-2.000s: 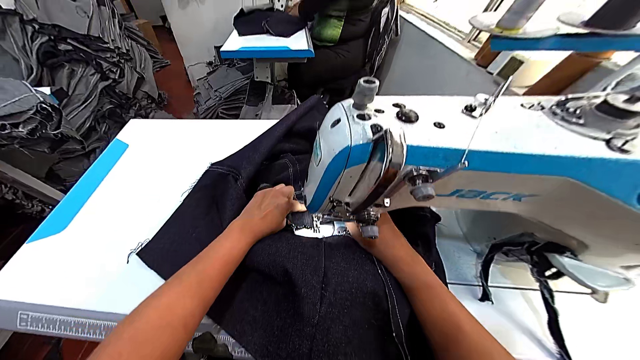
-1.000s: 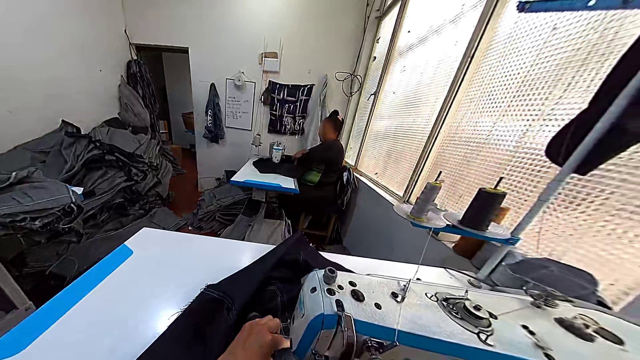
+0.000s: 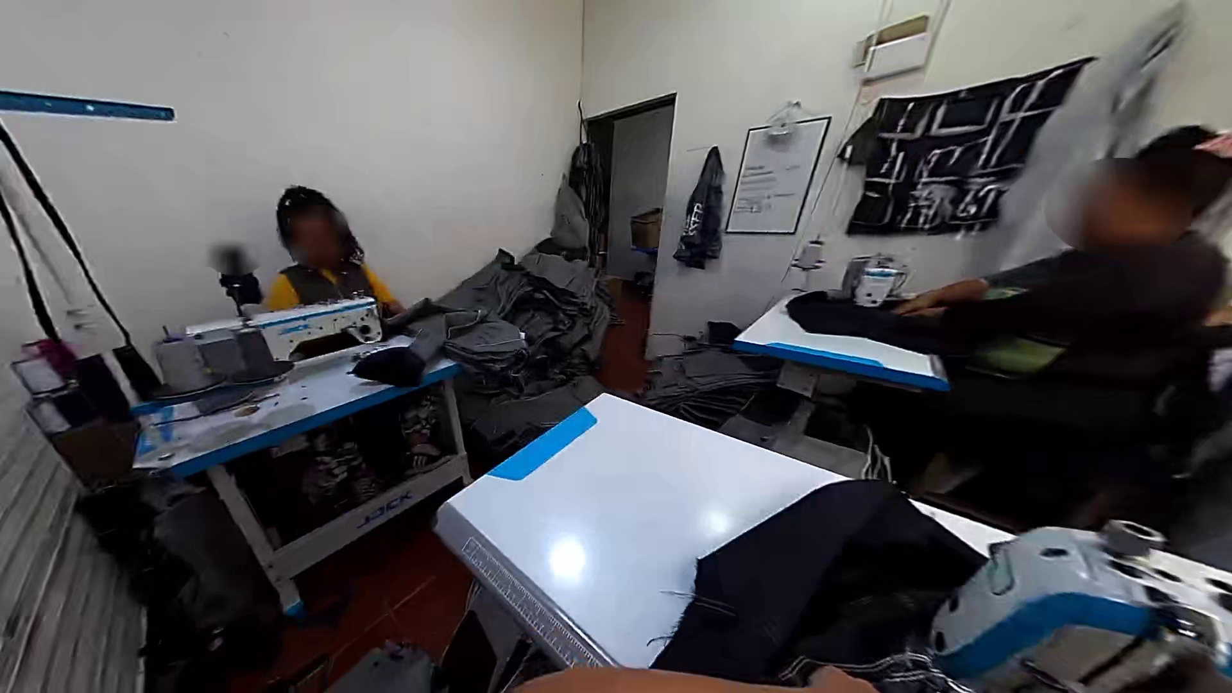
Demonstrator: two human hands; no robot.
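Note:
At the bottom edge, part of my left hand and forearm (image 3: 693,680) shows, against the near edge of dark denim fabric (image 3: 808,577); its fingers are mostly cut off, so its hold cannot be told. The fabric lies on the white sewing table (image 3: 626,510), with frayed threads along its left edge and light stitching near my hand. The white and blue head of a Jack sewing machine (image 3: 1059,606) stands at the lower right, beside the fabric. My right hand is out of view.
On the left, a person (image 3: 322,260) sits behind another sewing machine (image 3: 308,327). Grey garments (image 3: 539,308) are heaped between that table and the doorway. At the right, another person (image 3: 1088,279) reaches over dark cloth at a small sewing table (image 3: 837,356).
The view has swung up and to the left. My right hand, at the machine two seconds ago, is out of frame, and less of my left hand shows.

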